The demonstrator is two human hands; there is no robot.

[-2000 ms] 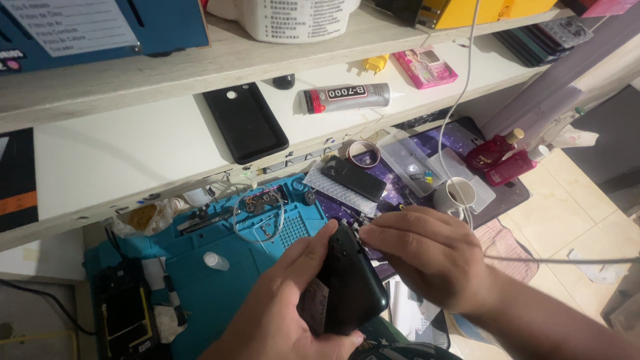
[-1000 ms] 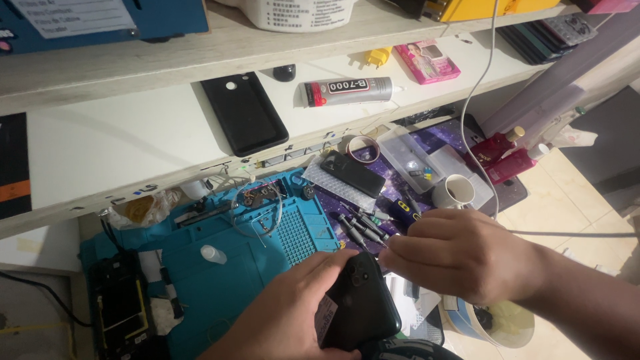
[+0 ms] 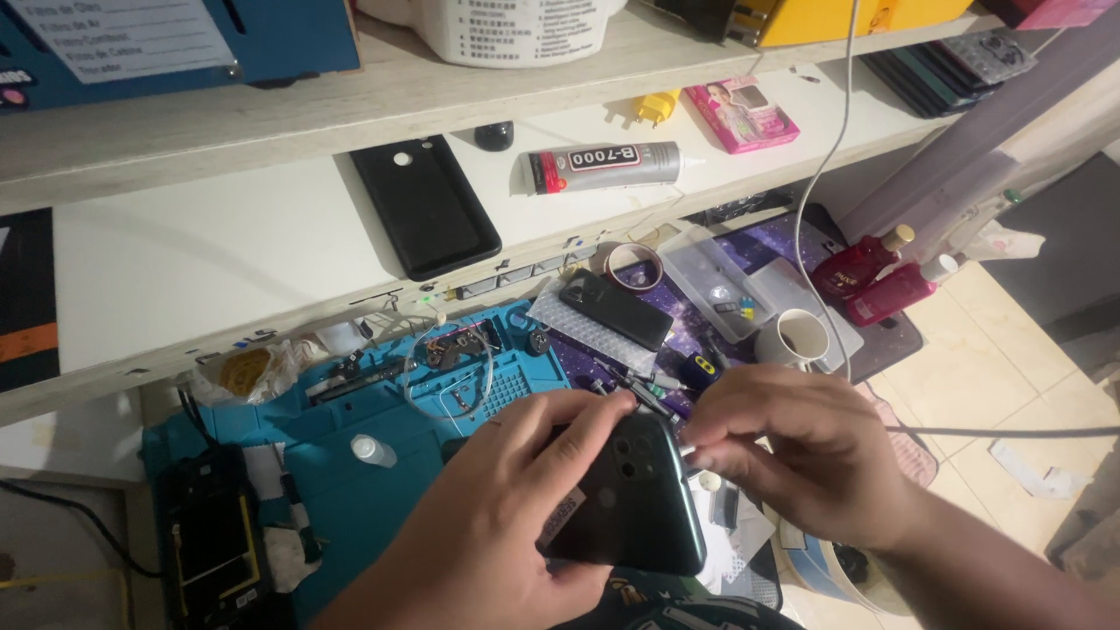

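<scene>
A dark smartphone with rear cameras and a small label on its back lies in my left hand, which grips it from its left side. Beside the phone's upper right edge is my right hand, thumb and forefinger pinched together; a small pale thing seems to sit between the fingertips, too small to name. Behind the hands, several pens or screwdrivers lie on a purple mat. Another dark phone rests on bubble wrap there.
A blue silicone repair mat holds a small translucent cup and an opened device. On the white shelf lie a black phone case and a glue tube. A white mug stands right, near a hanging cable.
My left hand and the phone have moved down from where they were two seconds ago. The right hand has moved slightly away from the phone, then back beside its edge.
</scene>
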